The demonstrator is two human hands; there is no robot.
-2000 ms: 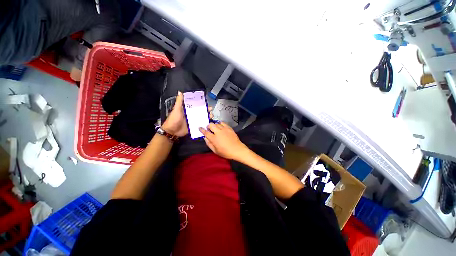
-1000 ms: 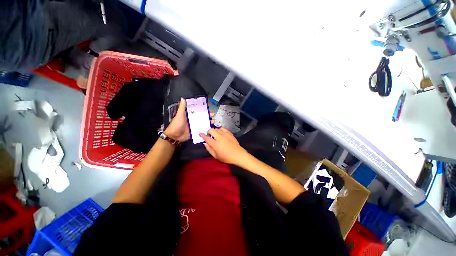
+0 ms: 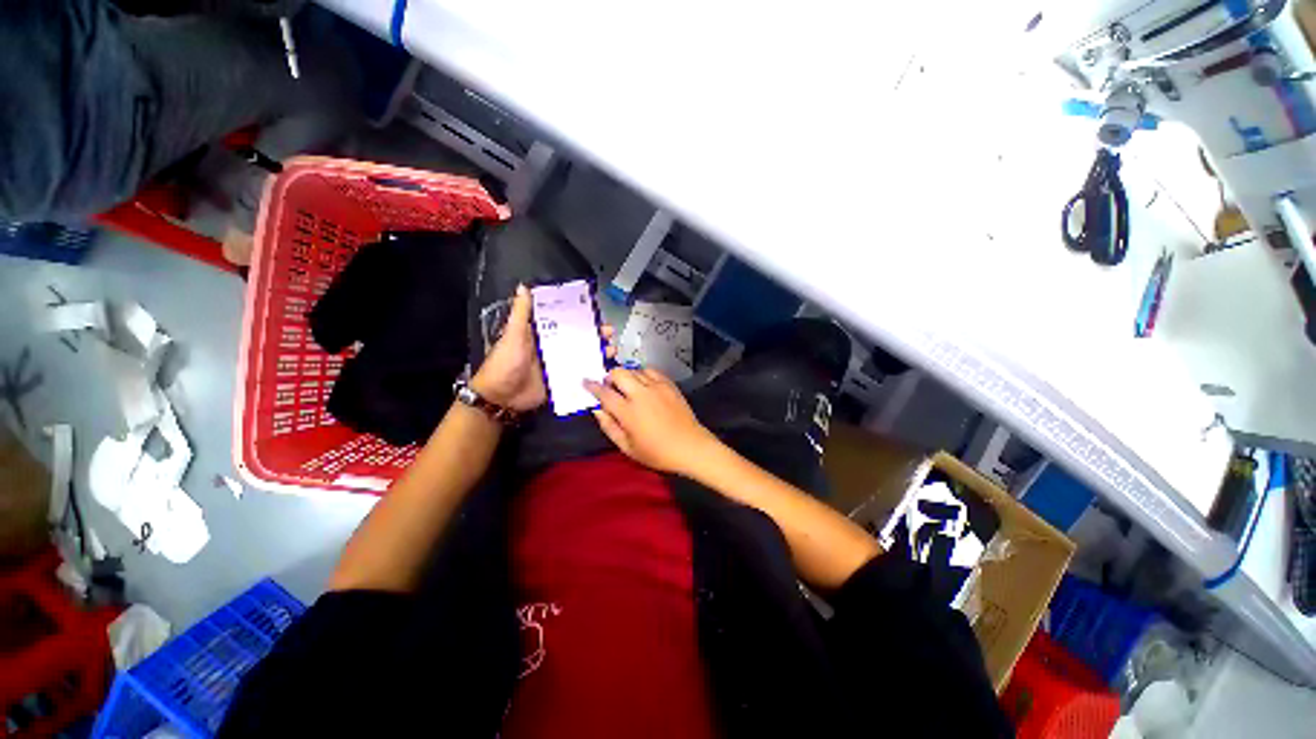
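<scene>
A smartphone (image 3: pixel 572 344) with a bright white-pink screen and dark edge is held above my lap, screen up. My left hand (image 3: pixel 512 358) holds it from its left side and underneath, with fingertips showing at its right edge. My right hand (image 3: pixel 650 416) is at the phone's lower right corner, a fingertip or thumb at the screen's lower part. The right hand's fingers are partly curled, and it does not hold the phone.
A red-pink basket (image 3: pixel 267 311) with black cloth (image 3: pixel 397 332) stands left. A white table (image 3: pixel 808 159) carries scissors (image 3: pixel 1100 210), a pen (image 3: pixel 1153 295) and machine parts. A cardboard box (image 3: pixel 1032 578) holds scraps. A blue crate (image 3: pixel 217 650) stands lower left. A person's leg (image 3: pixel 130 101) is upper left.
The camera view has shifted slightly. My right thumb or fingertip has moved a little at the lower part of the screen. My left hand keeps its hold on the phone.
</scene>
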